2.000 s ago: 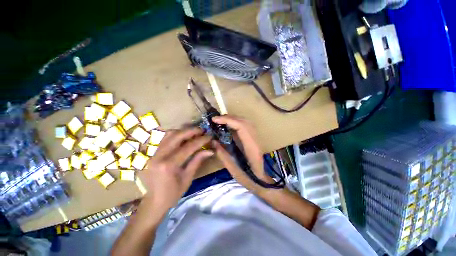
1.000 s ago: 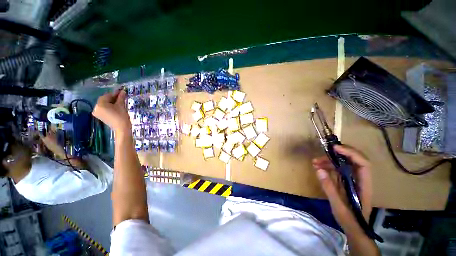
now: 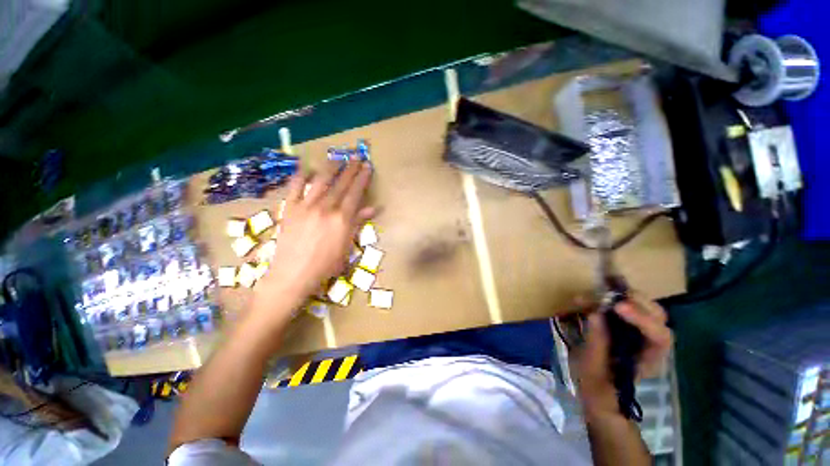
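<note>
My left hand [image 3: 318,223] reaches over the loose pile of silver-white battery cells [image 3: 370,258], hiding many of them. Its fingertips are at a small blue circuit board [image 3: 349,153] lying apart from the dark blue heap of boards [image 3: 250,175]. Whether the fingers grip it cannot be told. My right hand [image 3: 628,350] is closed round the black handle of the soldering iron [image 3: 625,341]. The blurred tip points up towards the box of silver bits [image 3: 666,150].
Board-and-battery assemblies [image 3: 146,273] lie in rows at left. A black fan [image 3: 510,155] stands behind, its cord running right. A black unit [image 3: 705,164], wire spool [image 3: 801,67] and blue bin [image 3: 817,182] are at right. Stacked trays [image 3: 774,391] stand lower right. Another person's sleeve [image 3: 68,423] shows lower left.
My left hand has moved right from the assembly rows to over the cells and the blue board. The iron stays in my right hand, now near the box. The view has turned right.
</note>
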